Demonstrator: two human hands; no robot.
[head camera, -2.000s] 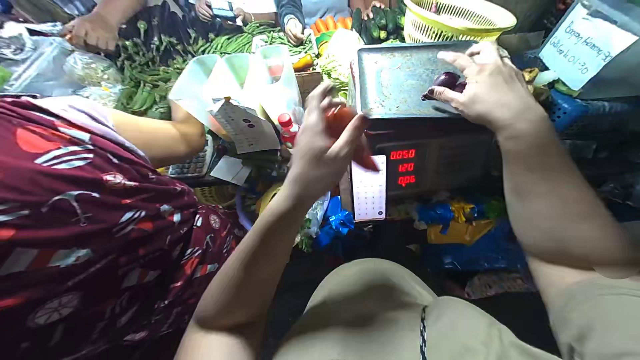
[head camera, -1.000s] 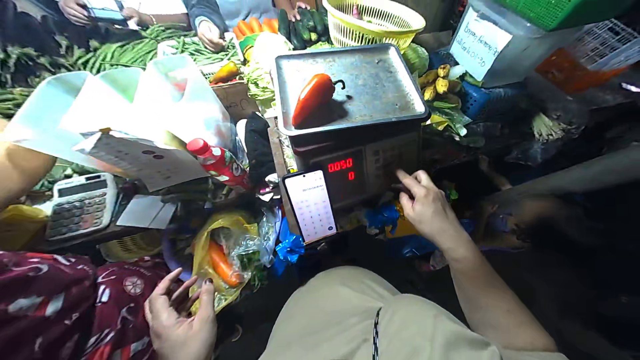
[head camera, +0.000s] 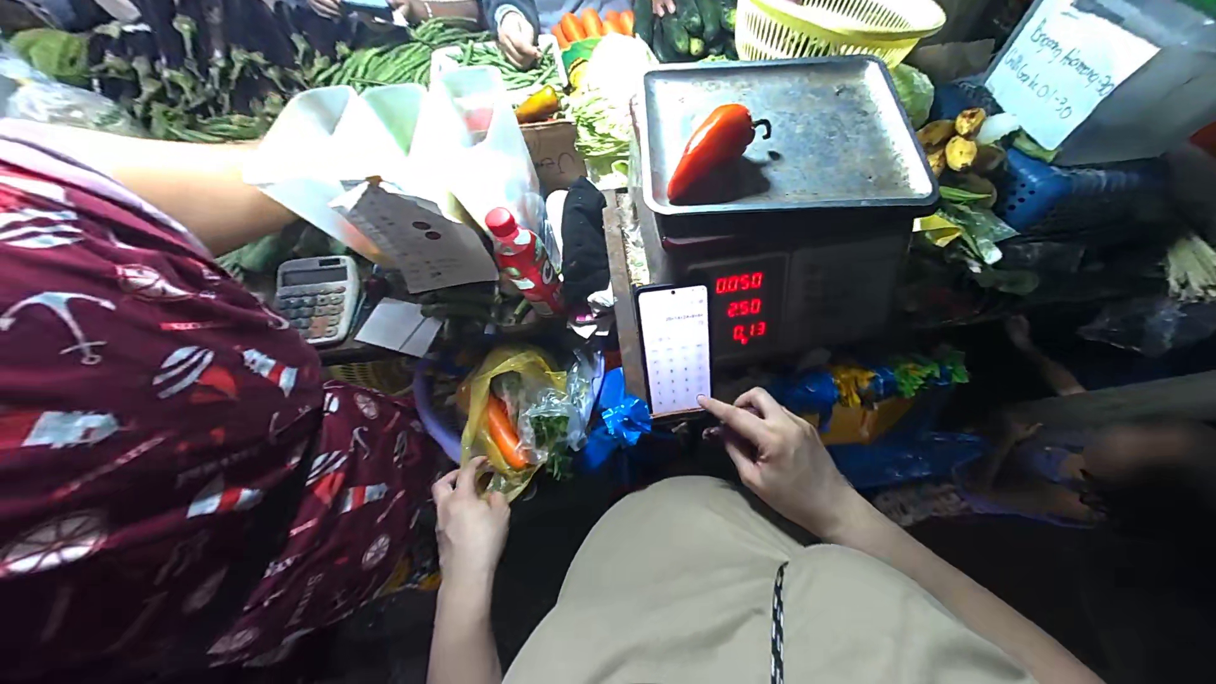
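One red pepper lies on the metal pan of a digital scale whose red digits are lit. A smartphone with a calculator on its screen leans against the scale's front. My right hand points at the phone, its index fingertip at the screen's lower right corner. With its fingers, my left hand grips the lower edge of a yellow plastic bag. In that bag is a carrot, beside clear plastic with green leaves.
At left stands a person in a maroon patterned garment, an arm reaching past plastic containers. A red bottle, a desk calculator and paper slips are nearby. A yellow basket and bananas lie beyond the scale.
My right hand has moved from the scale's keypad to the phone. My left hand has taken hold of the yellow bag. The red pepper remains on the pan, and more digits show.
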